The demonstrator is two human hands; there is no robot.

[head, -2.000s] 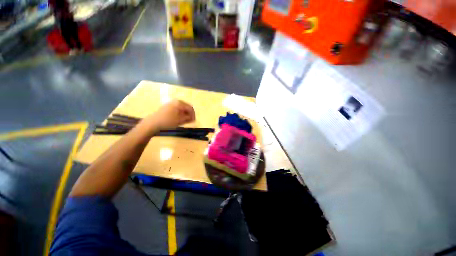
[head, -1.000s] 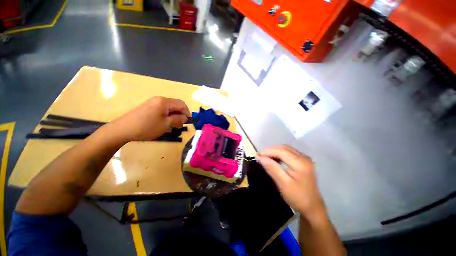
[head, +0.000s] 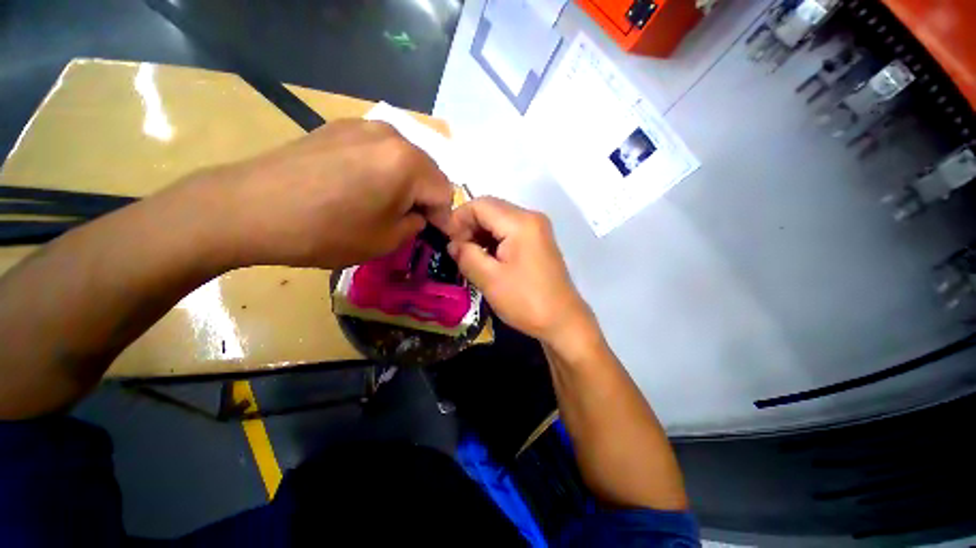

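A bright pink block (head: pixel 375 287) stands on a dark stained round stand (head: pixel 412 345) at the table's near right corner. My left hand (head: pixel 369 187) is closed above the block. A long black strap (head: pixel 280 102) runs from the top left down behind this hand and appears held in it. My right hand (head: pixel 514 262) is at the block's right side, fingertips pinched together and meeting my left fingertips. Something dark shows below the fingertips over the block; the fingers hide the strap's end, and I cannot tell whether my right hand grips it.
Black straps (head: pixel 70 201) lie on the tan table (head: pixel 128 107) at the left. White paper (head: pixel 412 120) lies behind the block. The white machine panel (head: pixel 685 278), with metal clips (head: pixel 894 80) and an orange box (head: pixel 642 24), stands right. A blue crate (head: pixel 503 492) is below.
My two hands have come together over the pink block, my right hand moving in from the right. A long strap now stretches behind my left hand. The view has shifted closer to the block.
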